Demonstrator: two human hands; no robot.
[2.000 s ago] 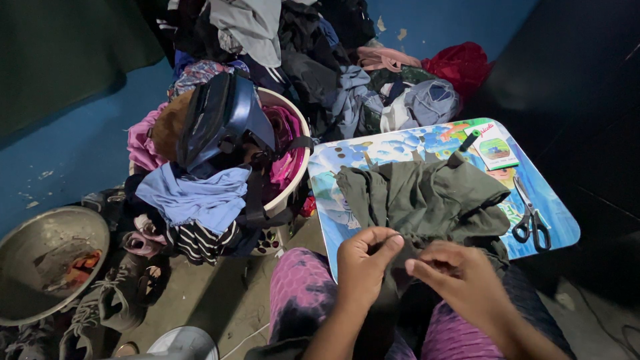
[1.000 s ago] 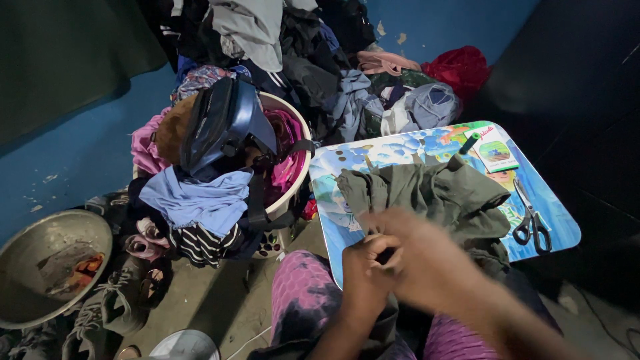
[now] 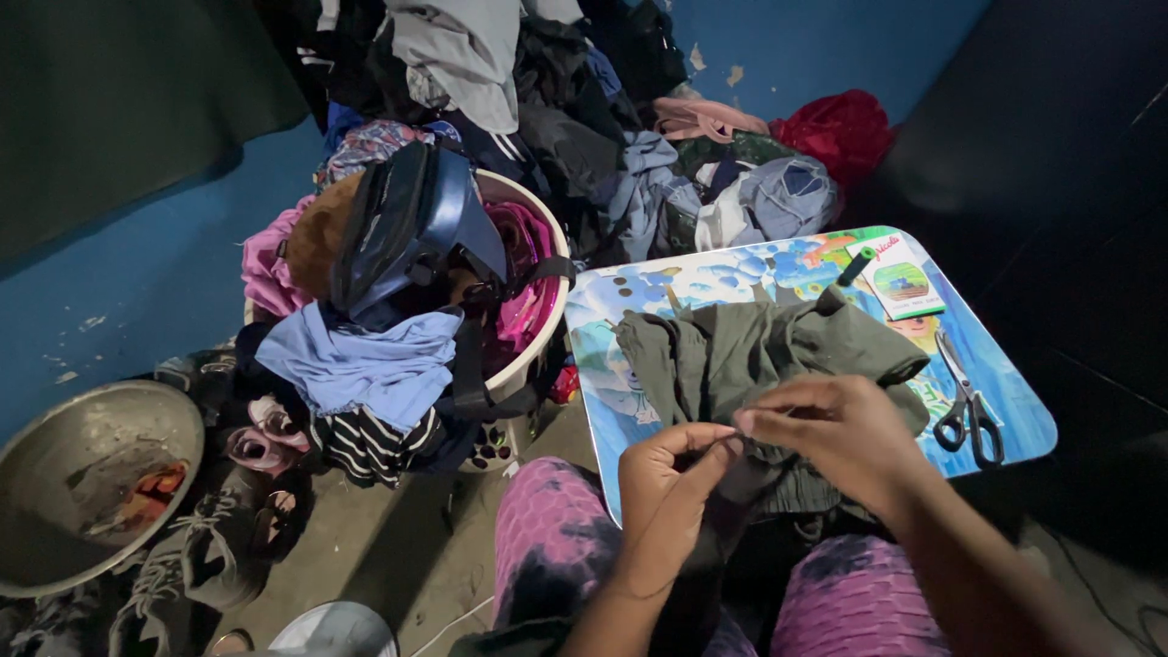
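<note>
An olive-green garment [image 3: 776, 347] lies bunched on a small table with a colourful printed top [image 3: 1013, 401], its near edge hanging toward my lap. Over that near edge, my left hand [image 3: 680, 493] pinches thumb to forefinger on something too small to make out. My right hand [image 3: 835, 433] meets it fingertip to fingertip, also pinching. Whether thread or a needle is between them cannot be told. Black-handled scissors [image 3: 967, 411] lie at the table's right side. A small printed card or packet [image 3: 899, 278] and a dark green cylindrical object [image 3: 856, 266] are near the far right corner.
Left of the table stands a pale basket [image 3: 557, 319] heaped with clothes and a dark blue bag [image 3: 429, 228]. More clothes [image 3: 566, 137] are piled against the wall. A metal basin [image 3: 100, 484] and shoes [image 3: 219, 538] occupy the left floor, with a round whitish container [image 3: 338, 630] below.
The right hand, blurred and crossing over the left a second ago, is now beside it with fingertips meeting. The garment, scissors and packet have stayed in place.
</note>
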